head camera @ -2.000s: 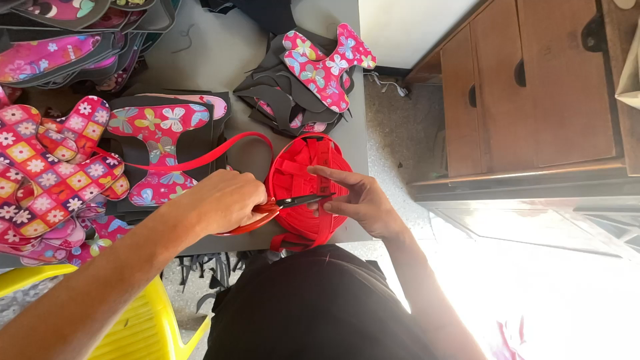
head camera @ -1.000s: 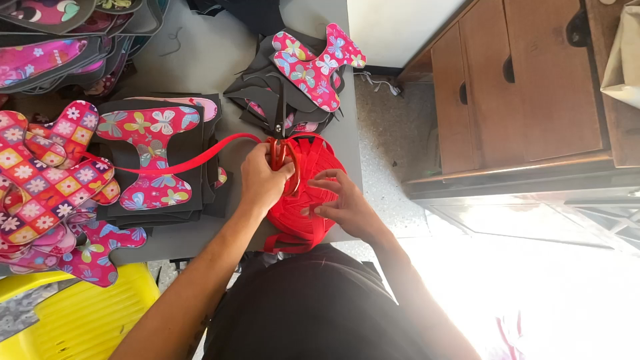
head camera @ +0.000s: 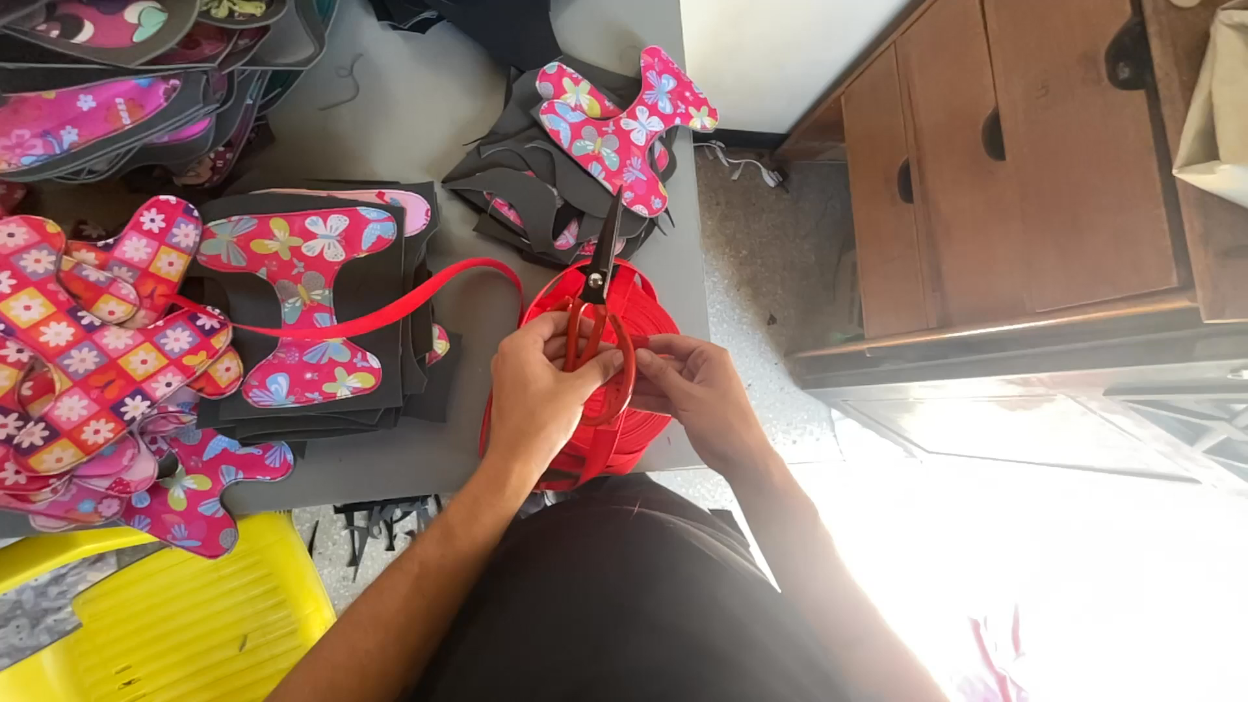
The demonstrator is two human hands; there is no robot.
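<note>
My left hand (head camera: 548,390) is closed on the red handles of a pair of scissors (head camera: 597,292), whose dark blades point away from me. Fingers of my right hand (head camera: 687,390) are bent and pinched at the red binding tape, near the scissor handles; what exactly they hold is partly hidden. Both hands are over a large roll of red tape (head camera: 648,312) at the table's front edge. From the roll a loose strand of tape (head camera: 390,310) curves left across a butterfly-print fabric piece (head camera: 307,258) on a dark stack.
Checkered flower-print pieces (head camera: 88,361) lie at left, below more stacked pieces (head camera: 97,117). Behind the roll is a pile of dark cutouts with a butterfly-print piece (head camera: 624,136) on top. A yellow plastic chair (head camera: 205,604) stands front left, a wooden drawer cabinet (head camera: 1043,175) at right.
Two seconds ago the scissors pointed right over the roll; now the blades point away from me. My right hand's fingers, spread a second ago, have drawn together beside the handles.
</note>
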